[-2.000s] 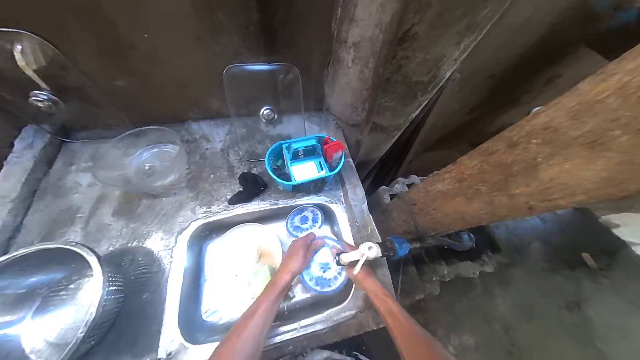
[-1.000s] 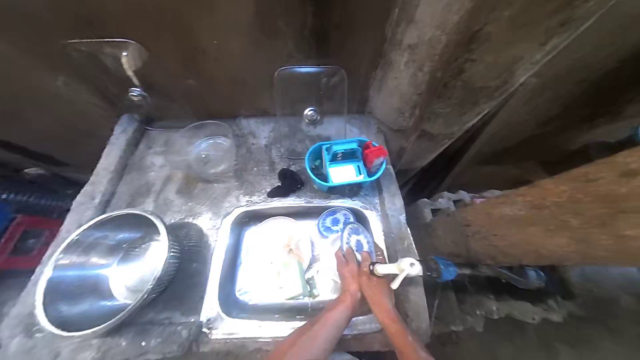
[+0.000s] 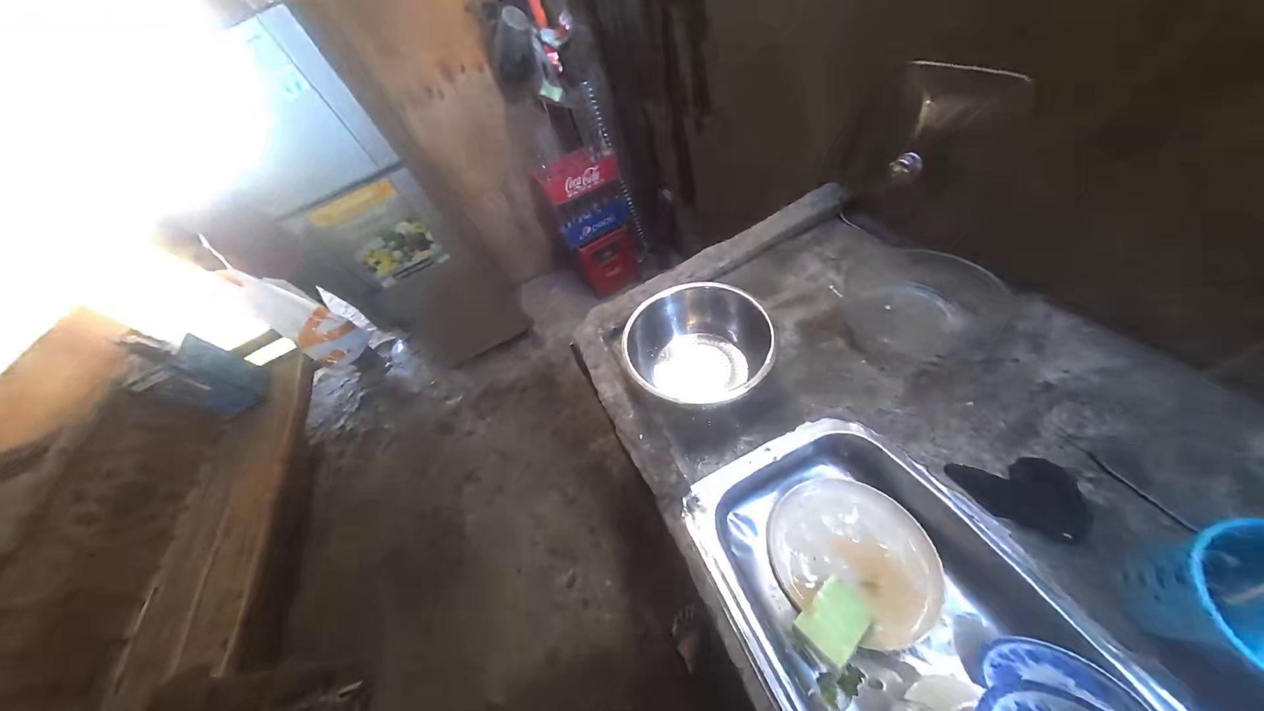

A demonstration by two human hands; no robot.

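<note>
Neither my left hand nor my right hand shows in the frame. A metal sink basin (image 3: 736,583) is set in the concrete counter at the lower right. Inside it lies a pale plate (image 3: 879,543) with brownish residue, and a light green sponge or pad (image 3: 835,622) rests over its lower edge. Some green leaves (image 3: 839,683) are just below the pad. Blue-and-white patterned dishes (image 3: 1052,671) sit in the sink's lower right part, cut off by the frame. A round stainless steel bowl (image 3: 699,341) stands on the counter beyond the sink.
A black cloth (image 3: 1032,499) and a blue plastic basket (image 3: 1210,583) are on the counter right of the sink. Behind lies a clear dish (image 3: 904,316). Stacked bottle crates (image 3: 592,217), a refrigerator (image 3: 365,217) and a wooden bench (image 3: 237,553) stand farther left.
The view has swung far to the left. Both hands, earlier at the blue-and-white dishes by the white tap, are out of the frame.
</note>
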